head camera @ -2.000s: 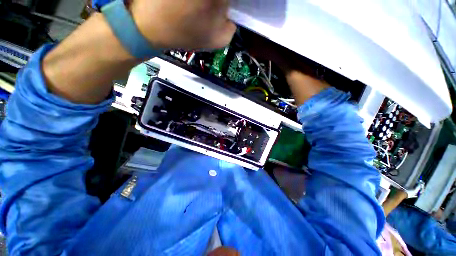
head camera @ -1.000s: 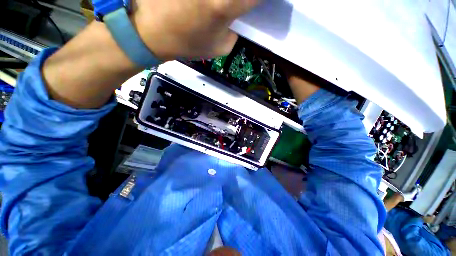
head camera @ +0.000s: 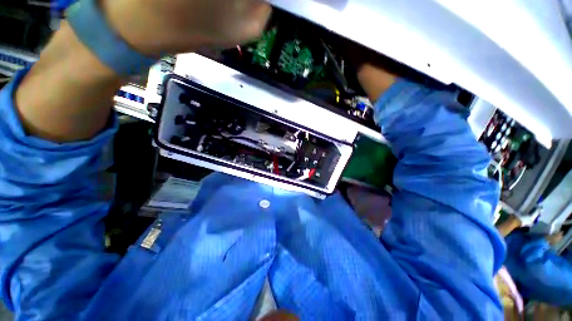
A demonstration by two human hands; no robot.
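A large glossy white front cover (head camera: 464, 50) is raised and tilted over the inverter housing (head camera: 251, 84), whose green circuit boards (head camera: 295, 58) show in the gap. The wiring compartment (head camera: 251, 135), with black gasket and red and black wires, lies nearest me. My left hand (head camera: 188, 22) is at the top edge, by the cover's left end; it is blurred and its fingers are cut off or hidden, so its hold cannot be told. My right forearm (head camera: 375, 78) reaches under the cover; the right hand itself is hidden in the dark gap.
A second open unit with boards and white wires (head camera: 505, 147) is at the right. A coworker's blue sleeve (head camera: 539, 263) shows at the lower right. A green board surface (head camera: 367, 162) shows beside the wiring compartment. Grey rails run along the upper left.
My left hand has moved left and up in the picture. The housing and wiring compartment sit slightly further left and higher. The cover is still raised, its right end slightly higher in view.
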